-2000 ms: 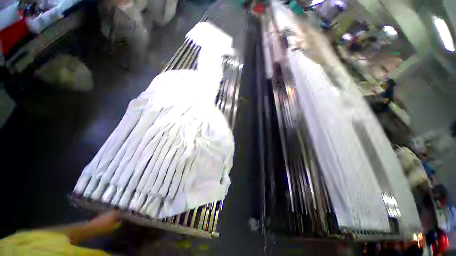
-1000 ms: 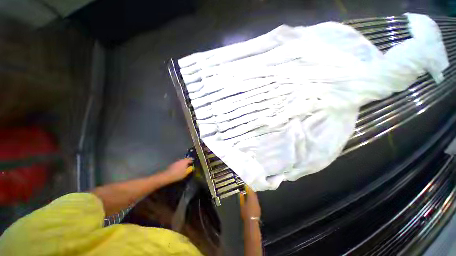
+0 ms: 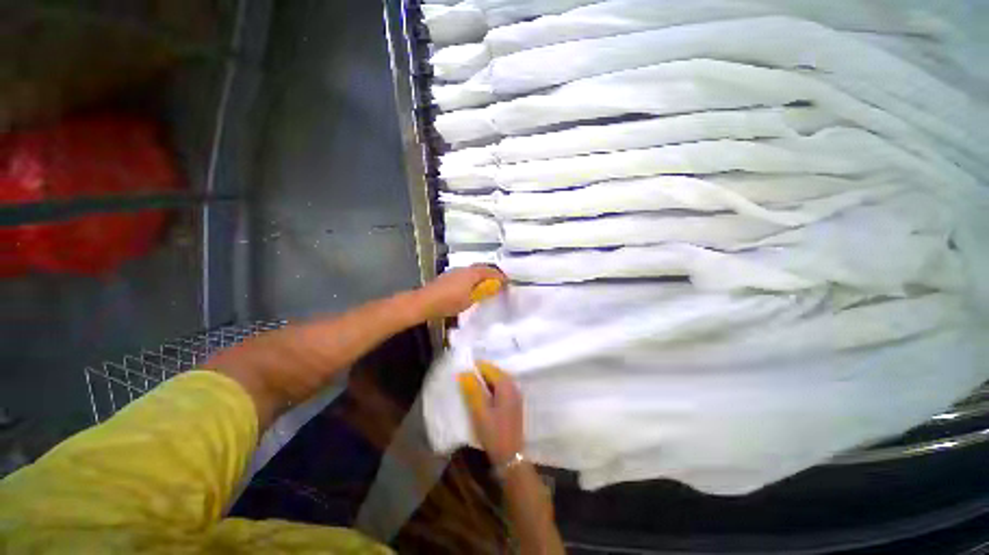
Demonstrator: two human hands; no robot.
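Note:
The white cloth (image 3: 716, 358) lies over the rack, with long parallel folds (image 3: 651, 163) whose short ends line up along the rack end bar (image 3: 418, 163). Its near part is loose and flatter. My left hand (image 3: 469, 291) pinches the cloth at the rack end, beside the nearest fold. My right hand (image 3: 497, 410) holds the loose cloth edge just below it, nearer to me. Both hands have yellow-orange finger covers. Some fingertips are hidden by cloth. The metal rods (image 3: 922, 447) show only at the lower right; the cloth hides most others.
A wire basket (image 3: 163, 363) stands at the lower left, partly behind my left arm. A red object (image 3: 87, 195) is at the far left, behind a dark bar. A grey floor strip (image 3: 325, 163) runs left of the rack. My yellow sleeve (image 3: 141, 455) fills the lower left.
The view has moved closer to the fold ends. My hands have gone from the rack's end and near corner to the cloth, and both now hold it. The near cloth edge has been drawn towards me.

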